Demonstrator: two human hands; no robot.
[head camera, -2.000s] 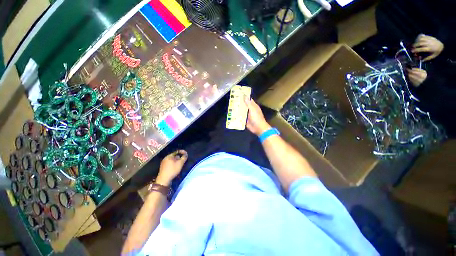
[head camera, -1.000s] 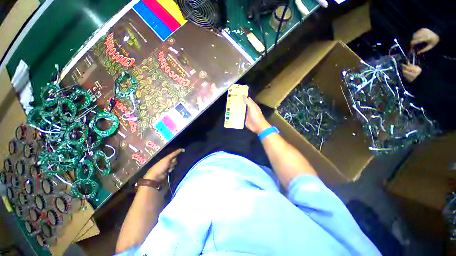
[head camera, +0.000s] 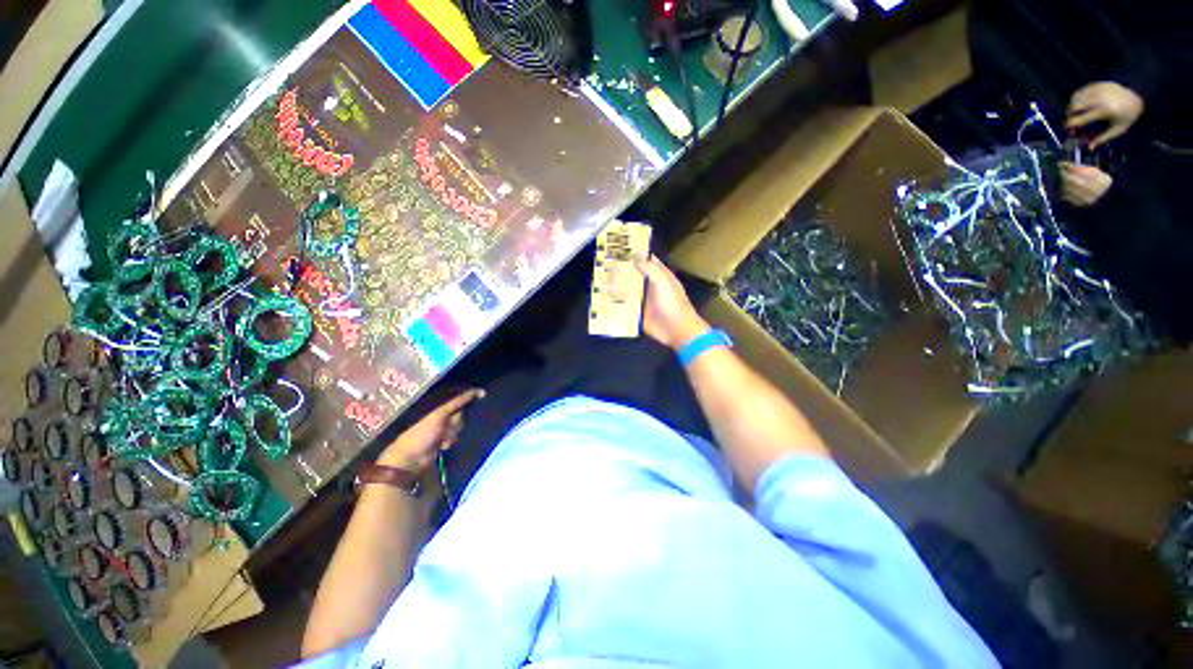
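My right hand (head camera: 667, 303) holds a smartphone (head camera: 618, 280) with a pale lit screen over my lap, just off the bench edge. My left hand (head camera: 429, 434) is at the bench edge near my lap, fingers bent, with a thin dark strand below it; whether it holds the strand cannot be told. Green ring parts (head camera: 271, 324) with pale wires lie heaped at the left of the printed mat (head camera: 530, 150). One separate green ring (head camera: 330, 225) lies on the mat.
Dark rings (head camera: 124, 489) stand in rows on cardboard at the left. A round black fan (head camera: 526, 29) and a pale-handled tool (head camera: 669, 113) are at the back. An open cardboard box (head camera: 903, 425) holds wired parts at the right. Another person's hands (head camera: 1089, 141) work beside it.
My left hand has moved slightly left and its fingers have extended. The phone screen shows different content. The view has shifted slightly, and a red light now shows at the back.
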